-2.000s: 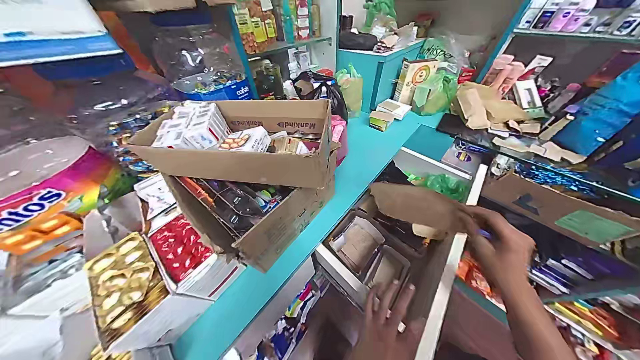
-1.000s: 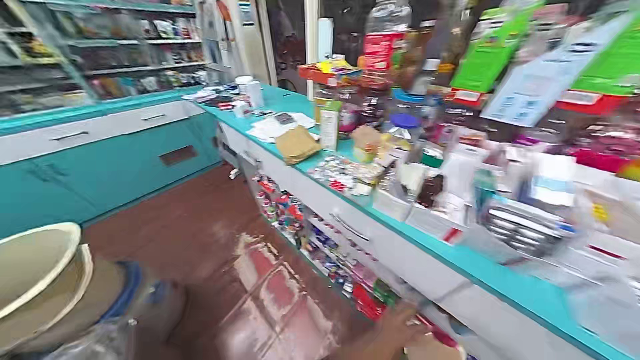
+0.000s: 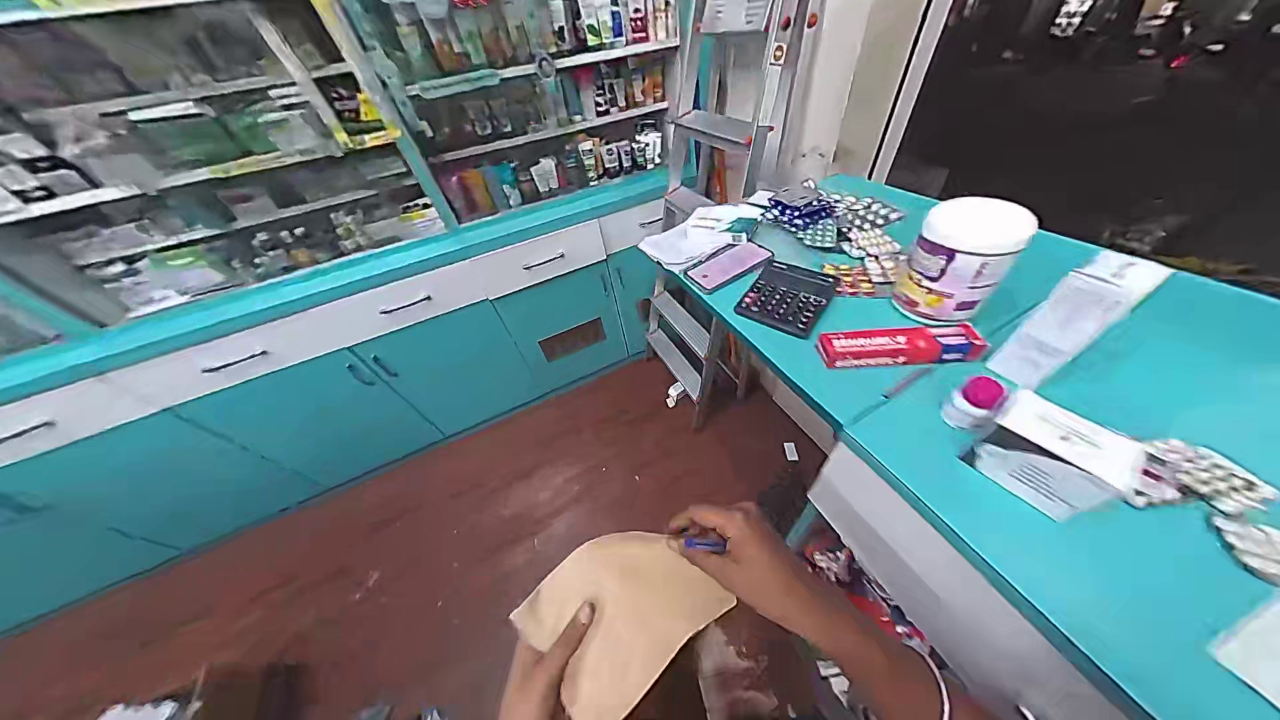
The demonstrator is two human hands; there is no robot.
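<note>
A flat brown paper bag or envelope (image 3: 640, 610) is held over the floor at the lower middle. My left hand (image 3: 550, 655) grips its lower left side, the thumb lying on top of the paper. At the paper's upper right edge, my right hand (image 3: 735, 550) has its fingers closed round a small blue object (image 3: 705, 544), perhaps a pen or its cap; most of it is hidden by the fingers. Whether the right fingers also pinch the paper cannot be told.
On the teal counter (image 3: 1120, 560) at right stand a white-lidded tub (image 3: 960, 260), a red carton (image 3: 900, 345), a calculator (image 3: 787, 297), a phone (image 3: 730, 266), a pink-capped bottle (image 3: 975, 402) and blister packs (image 3: 1205, 475). A stepladder (image 3: 715, 130) stands behind. Drawers and shelves line the left wall.
The view has turned far round, from an open drawer and cartons to the counter by the ladder. Both hands now show with the brown paper; the blue object has come into view in my right hand.
</note>
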